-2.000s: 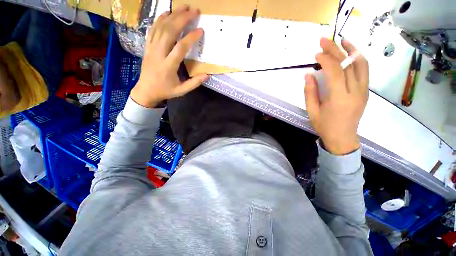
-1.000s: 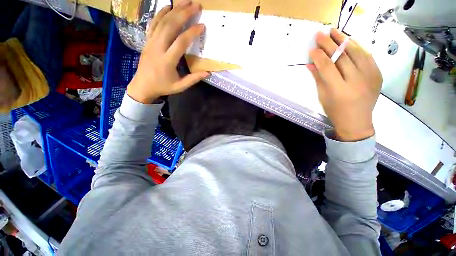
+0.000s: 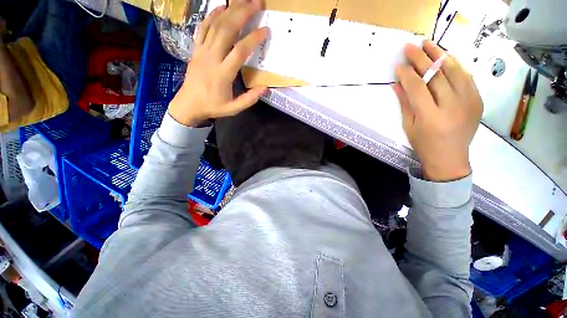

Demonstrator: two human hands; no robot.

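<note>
The white marking template lies flat at the table's front edge, with dark slots in a centre line and small dots beside them. A brown pattern card shows along its far side and at its near left corner. A thin dark rim, perhaps the fabric panel, shows along the near edge. My left hand rests spread on the template's left end, thumb at the near edge. My right hand has its fingertips at the right end and holds a short white marking pen between its fingers.
A white sewing machine stands at far right, with orange-handled snips beside it. A measuring tape runs along the table's front edge. Blue crates stand below left. Dark cloth lies on the lap. Shiny taped cardboard is at upper left.
My right hand has shifted right, its fingers now more bent at the template's right end. The dark near rim thinned. The whole view has shifted slightly; my left hand stays on the template.
</note>
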